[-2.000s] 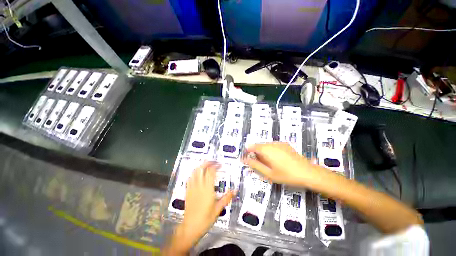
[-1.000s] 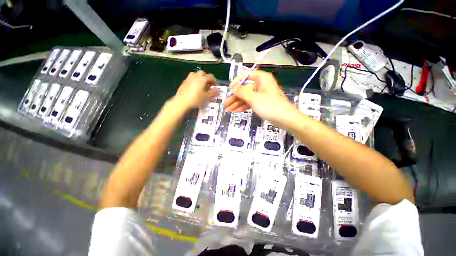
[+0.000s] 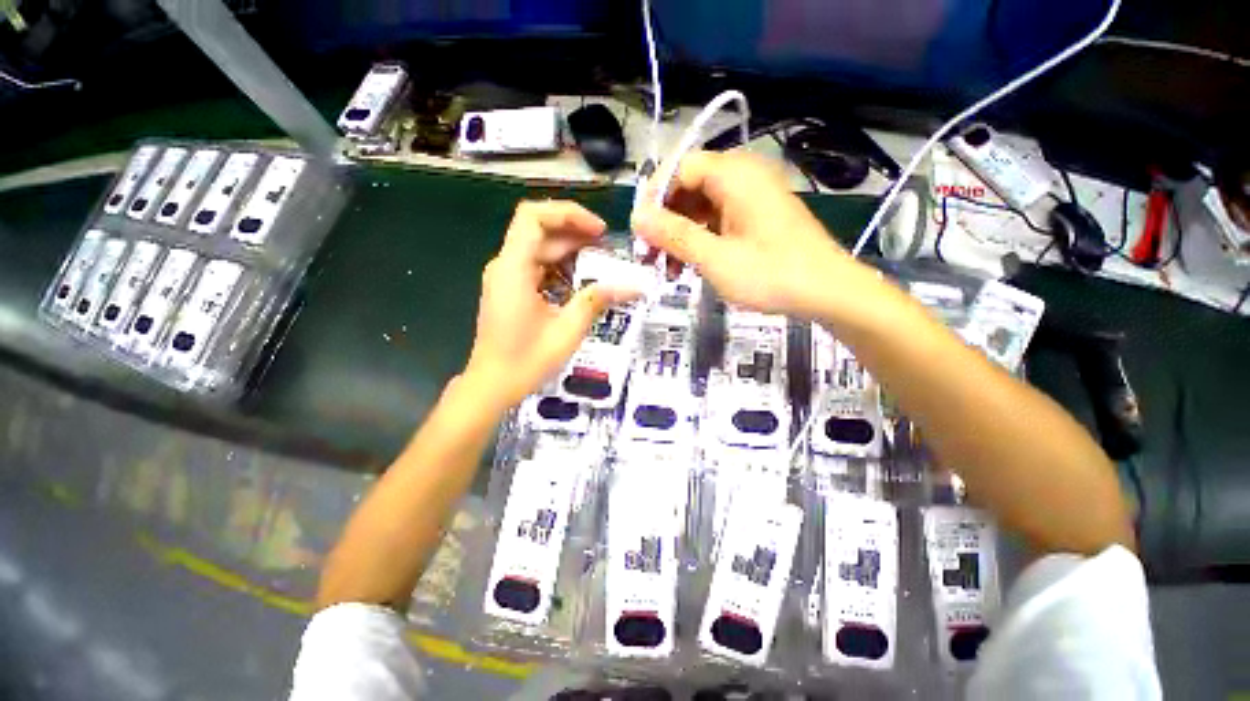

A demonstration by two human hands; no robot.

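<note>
A clear blister tray [image 3: 591,473] with two rows of white electronic units lies in front of me. My left hand [image 3: 546,295] holds a white electronic unit [image 3: 599,342] by its upper end, tilted over the back left of the tray. My right hand [image 3: 733,226] pinches a white USB cable [image 3: 702,126] at the back of the tray, close to the unit's upper end. The fingers hide the plug, so I cannot tell if it is in the unit. Another white cable [image 3: 946,130] runs down behind my right forearm.
A second tray of units [image 3: 254,295] lies on the left. On the back ledge are a mouse [image 3: 596,136], loose units [image 3: 510,130], a black bracket [image 3: 832,151] and a red-handled tool [image 3: 1153,226]. A dark corded device [image 3: 1105,390] lies right of the tray.
My left hand now holds a unit raised off the tray's back left. My right hand has moved slightly up, and the white cable now loops above it.
</note>
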